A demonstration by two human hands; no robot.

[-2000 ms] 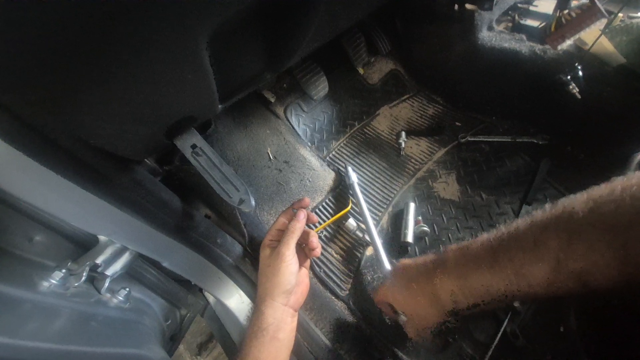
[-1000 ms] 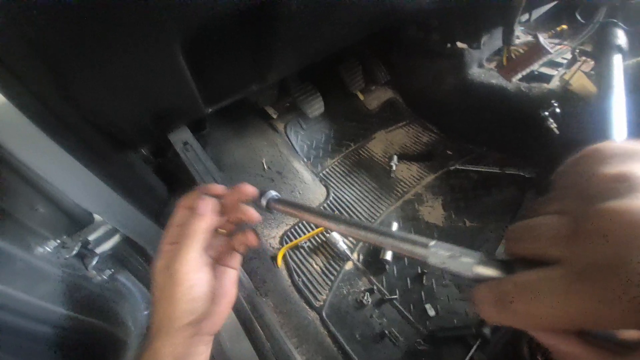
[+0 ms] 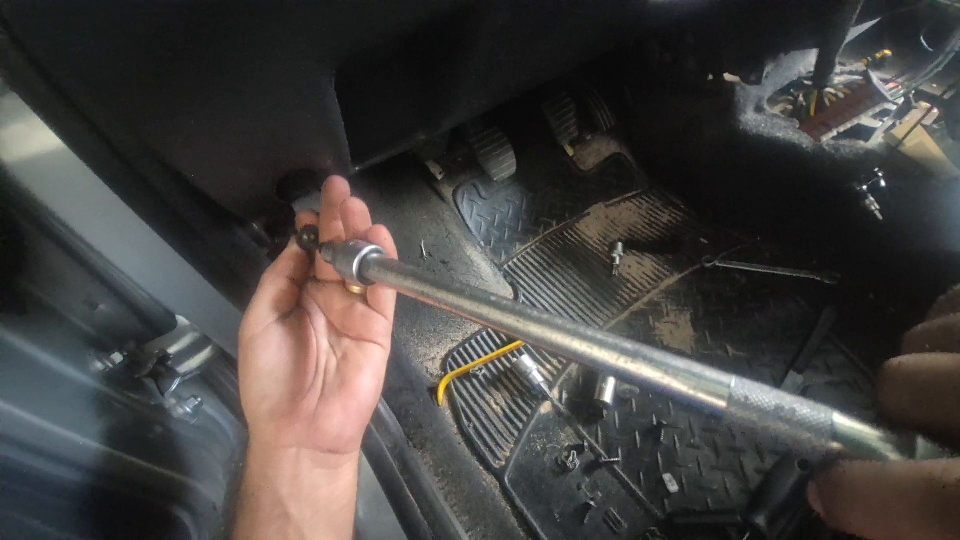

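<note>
A long steel extension bar [image 3: 555, 330] with a knurled band runs slantwise across the head view. My right hand [image 3: 900, 450], partly cut off at the right edge, grips its near end. At the far end a socket bit [image 3: 345, 259] lies over the fingers of my left hand [image 3: 322, 330], palm up. Between that hand's thumb and index finger is a small dark round fastener [image 3: 307, 238], close to the bit's tip. The ring finger wears a gold-coloured ring. Whatever joins the bar inside my right hand is hidden.
Below lies a dusty rubber floor mat [image 3: 637, 300] with a yellow hooked tool [image 3: 480, 367], sockets [image 3: 604, 391], a wrench [image 3: 772, 270] and several small screws. Pedals [image 3: 493, 152] stand beyond. A door hinge [image 3: 176, 356] is at left, exposed wiring [image 3: 847, 105] at upper right.
My right hand has raised the bar from over the mat, and its tip now meets my left hand. The yellow tool, near my left fingers at first, lies on the mat.
</note>
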